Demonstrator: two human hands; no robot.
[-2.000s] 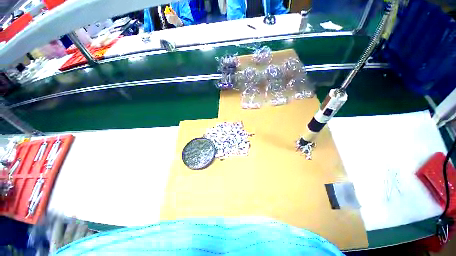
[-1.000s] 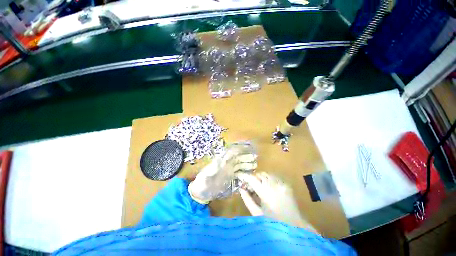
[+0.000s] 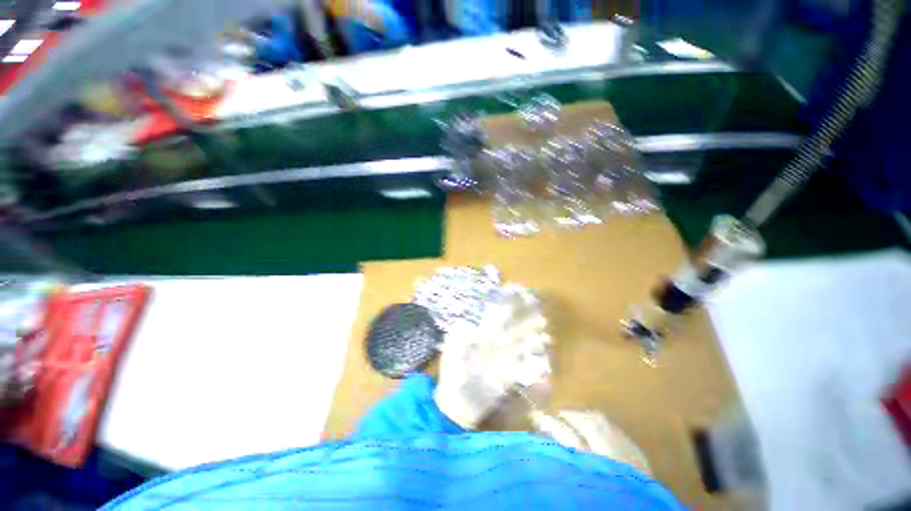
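The view is blurred. My left hand [image 3: 494, 354], in an off-white glove, is over the cardboard at the right edge of the silver fittings pile [image 3: 457, 291]. My right hand [image 3: 589, 435] is low in front of my body, partly cut off by my blue sleeve or front. Small pale bits show between the hands; what they hold cannot be made out. The round black screw dish [image 3: 403, 340] lies left of my left hand. The power screwdriver [image 3: 699, 277] hangs at the right, its tip by a small fitting cluster [image 3: 649, 344].
Clear plastic shells [image 3: 569, 180] stand in rows at the far end of the cardboard [image 3: 599, 279], with dark clustered parts [image 3: 461, 150] to their left. A grey pad with a black end [image 3: 729, 459] lies near the right edge. A red parts tray [image 3: 85, 369] is far left.
Since one second ago the view has tilted up and shifted, bringing back the red tray and the opposite bench. My right hand is lower and more hidden. The hands were absent over the cardboard two seconds ago.
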